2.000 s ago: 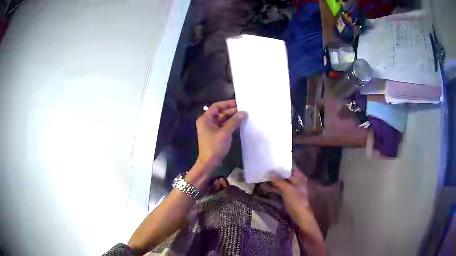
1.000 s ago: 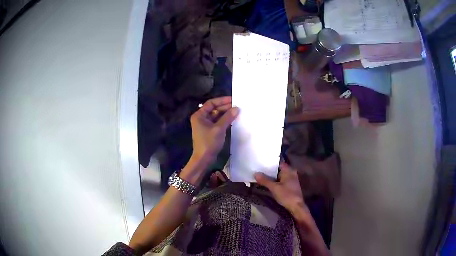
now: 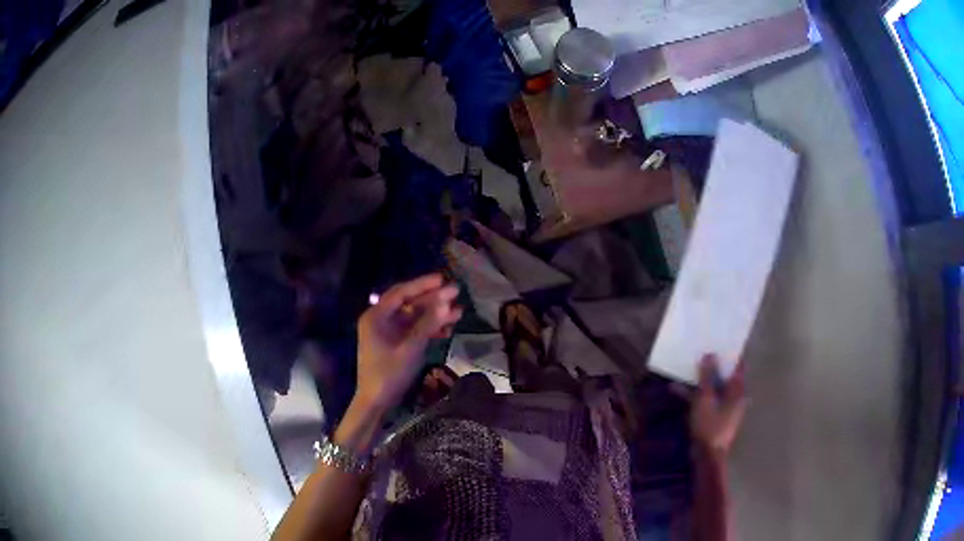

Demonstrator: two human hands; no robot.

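Observation:
A long narrow white paper sheet [image 3: 729, 254] is held by its lower end in my right hand [image 3: 719, 407], over the pale surface on the right. My left hand [image 3: 402, 338] is raised near the middle, with a metal watch at the wrist. Its fingers are curled around a small white stick, perhaps a cigarette [image 3: 374, 300], whose end shows between them. No writing can be read on the sheet.
A pale table [image 3: 106, 275] fills the left side. On the right are a lidded jar [image 3: 585, 59], pink papers [image 3: 740, 48] and a reddish-brown board [image 3: 603, 174]. Dark cloth, a blue bundle [image 3: 465, 63] and scraps lie between. A window edge is at the far right.
My left hand has let go of the paper. My right hand has carried the sheet to the right and tilted it. The view has shifted, so the table and jar appear further left.

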